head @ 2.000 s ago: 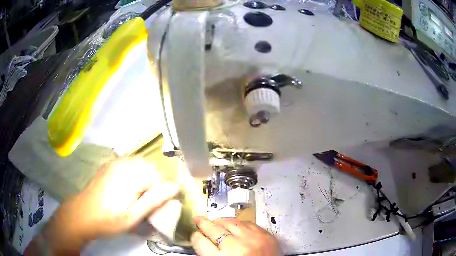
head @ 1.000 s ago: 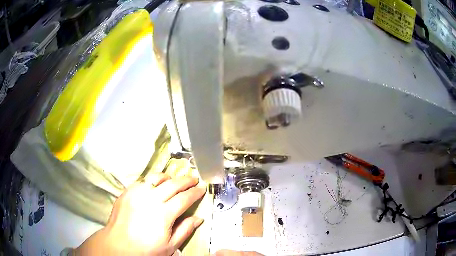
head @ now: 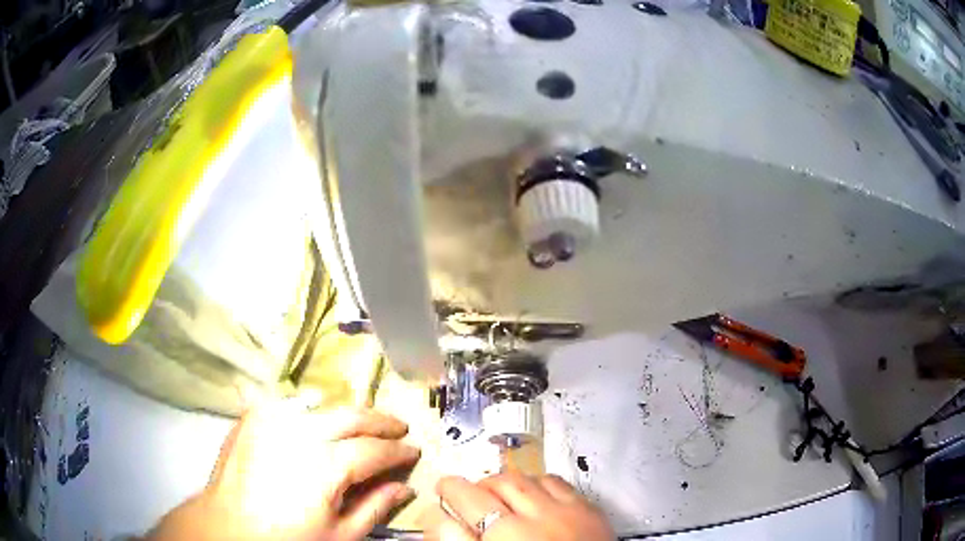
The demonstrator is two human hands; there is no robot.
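Note:
Khaki fabric (head: 344, 370) lies left of and under the machine head, brightly lit, with its near end between my hands. My left hand (head: 307, 470) lies palm down on it, fingers bent and pointing right, holding it against the table. My right hand (head: 524, 509), with a ring, is at the bottom centre below the lower tension dial (head: 511, 420); its fingertips are at the fabric's right edge, and whether they grip is unclear. A paler fabric (head: 159, 343) spreads at the left under the lamp. The needle point is hidden behind the machine head (head: 376, 190).
The yellow lamp (head: 180, 180) hangs at the left. Orange-handled snips (head: 757, 347) lie right of the needle area, with loose thread and a dark knotted cord (head: 820, 423) nearby. An upper tension dial (head: 559, 217), a yellow tagged item (head: 813, 34) and a control panel (head: 926, 48) are above.
My right hand was almost out of view one second ago and is back at the fabric's near end. My left hand remains on the fabric. The camera view has shifted slightly.

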